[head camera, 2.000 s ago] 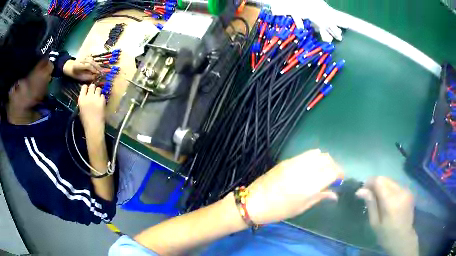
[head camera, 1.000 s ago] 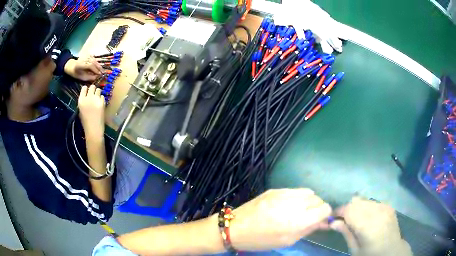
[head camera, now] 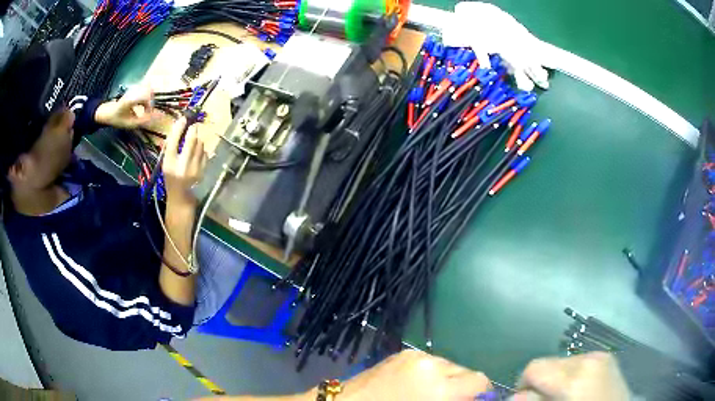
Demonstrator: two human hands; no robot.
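Note:
My left hand (head camera: 419, 379) is low at the bottom edge, partly cut off, its fingertips on a small blue piece (head camera: 486, 396), seemingly a connector housing. My right hand (head camera: 576, 379) is beside it, fingers curled and also cut off; what it holds is hidden. A thick pile of finished leads (head camera: 400, 196) lies left of centre, blue-red ends pointing away and black tails over the bench edge. A loose bundle of black cables (head camera: 600, 337) with pale tips lies just beyond my right hand.
A dark parts tray (head camera: 666, 262) with blue-red pieces is at the right edge. A bench machine (head camera: 274, 125) stands left of the pile. A white glove (head camera: 494, 39) lies beyond the pile. A neighbouring worker (head camera: 86, 258) sits at the left. A small dark piece (head camera: 631, 259) lies near the tray.
Both my hands have moved down toward the bottom edge, bringing the right cable bundle into view. The neighbour's nearer hand has lifted and moved right, away from the other hand.

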